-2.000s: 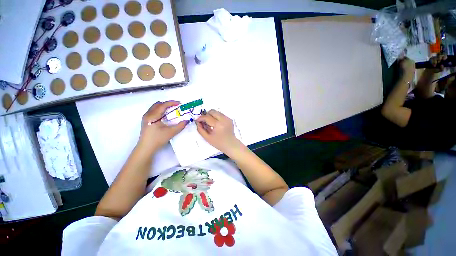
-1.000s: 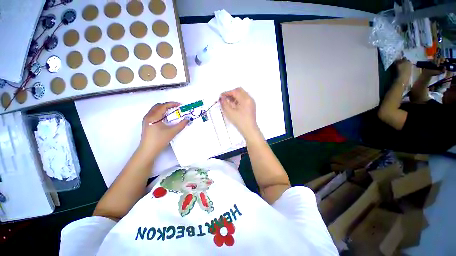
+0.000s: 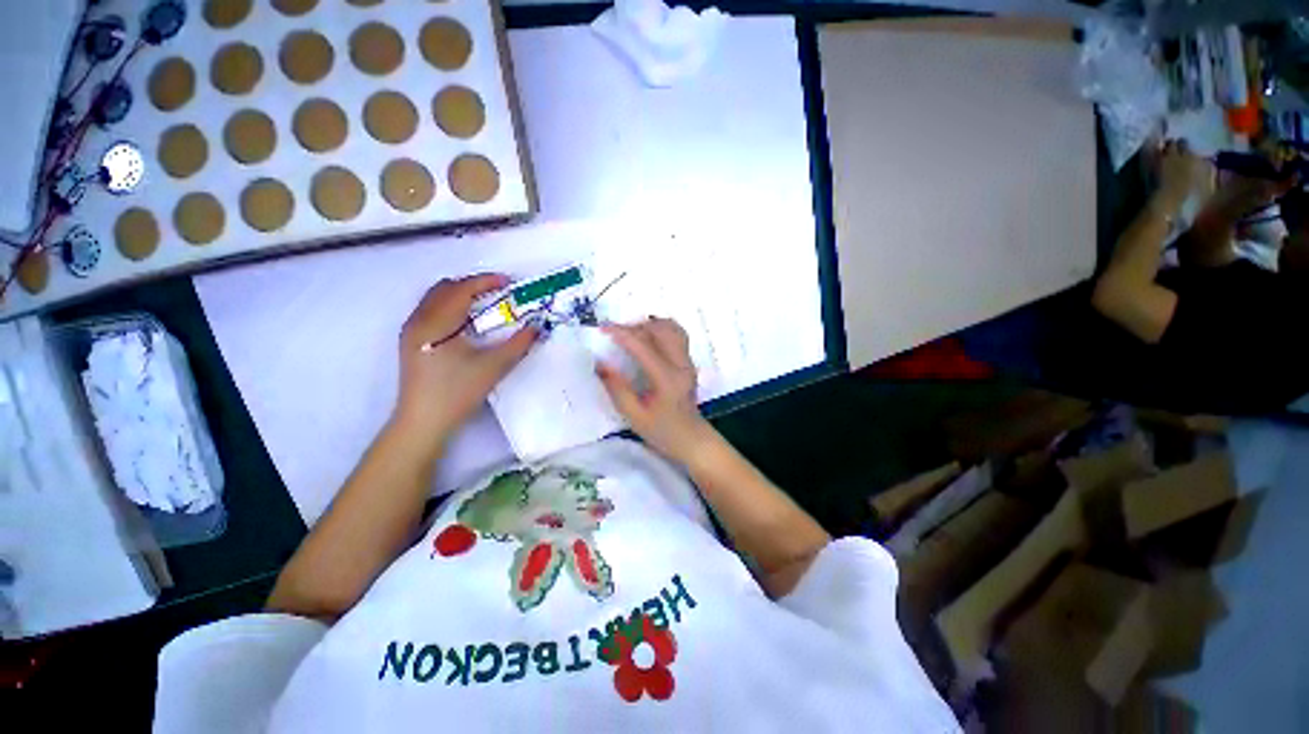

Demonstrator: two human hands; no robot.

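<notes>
A narrow green circuit board (image 3: 549, 286) with a yellow patch (image 3: 505, 310) and a small dark wired part (image 3: 583, 310) lies over a thin white panel (image 3: 553, 403) on the white work sheet. Thin dark wires run from the board, one up to the right and one to the left. My left hand (image 3: 462, 351) holds the left end of the board assembly between thumb and fingers. My right hand (image 3: 655, 376) is just right of the small dark part, fingers bent; whether its fingertips touch the part is unclear.
A foam tray (image 3: 305, 134) with round tan holes and wired discs (image 3: 124, 168) is at upper left. A clear box (image 3: 149, 416) of white pieces is at left. A crumpled tissue (image 3: 658, 40) lies at the top. A cardboard sheet (image 3: 959, 187) and another person's arm (image 3: 1148, 258) are at right.
My right hand has come back down and left from the wire's end toward the small dark part. The view has shifted slightly. The small pale bottle by the tissue is no longer seen.
</notes>
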